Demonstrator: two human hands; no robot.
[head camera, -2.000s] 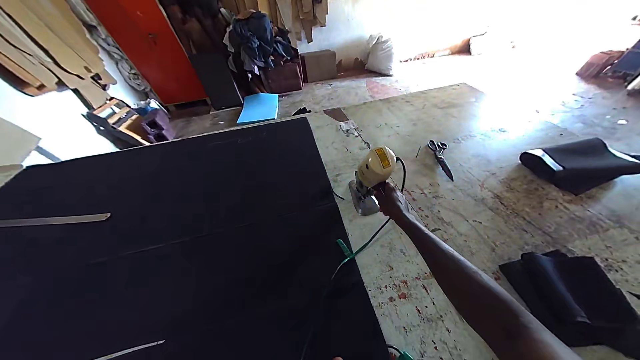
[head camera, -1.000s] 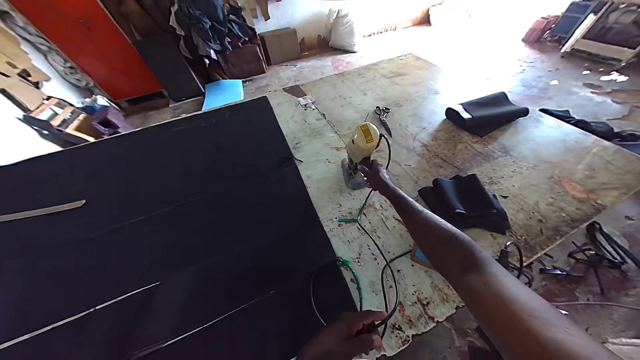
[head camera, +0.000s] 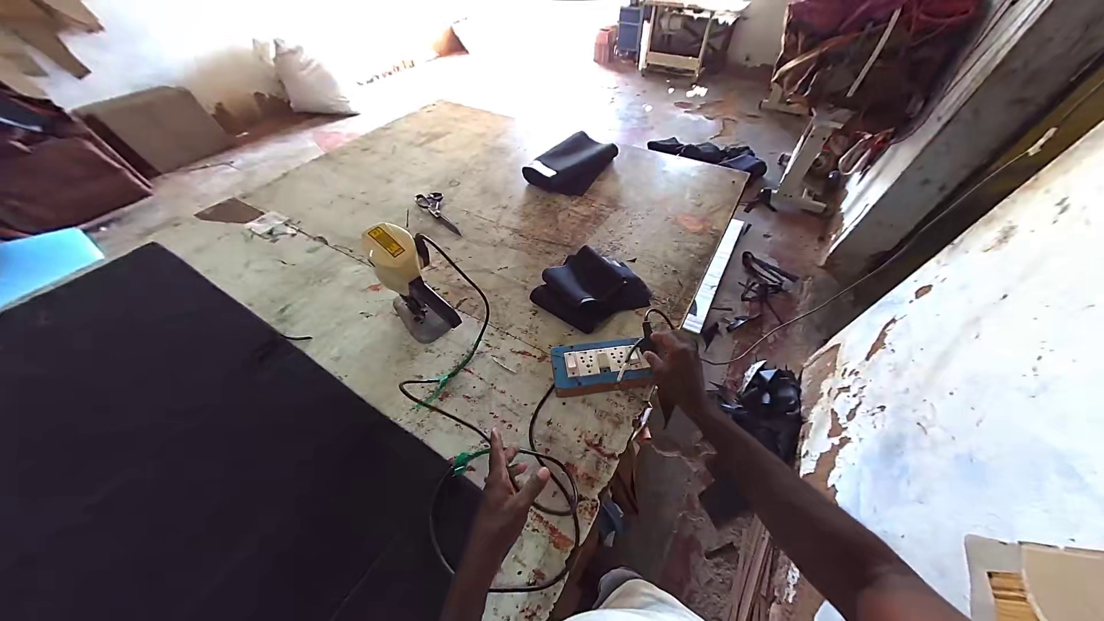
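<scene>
An electric cloth cutting machine (head camera: 405, 276) with a cream motor housing stands upright on the worn table (head camera: 509, 285). Its black cord (head camera: 483, 315) runs past green ties to loops near the front edge. Over those loops is my left hand (head camera: 509, 492), fingers spread, holding nothing that I can make out. My right hand (head camera: 677, 371) is at the right end of a blue power strip (head camera: 599, 366), its fingers on a black plug (head camera: 648, 332). Whether the plug sits in a socket cannot be told. Black fabric (head camera: 198, 448) lies flat at the left.
Scissors (head camera: 438, 212) lie behind the cutter. Two folded black fabric bundles, one nearer (head camera: 591, 289) and one farther (head camera: 571, 162), rest on the table. A white strip (head camera: 714, 276) lies along its right edge. Scraps (head camera: 768, 401) are on the floor beside a peeling wall (head camera: 975, 345).
My right hand has left the cutter and moved right to the power strip. My left hand, near the cord at the front a second ago, now has its fingers spread. The view has swung right.
</scene>
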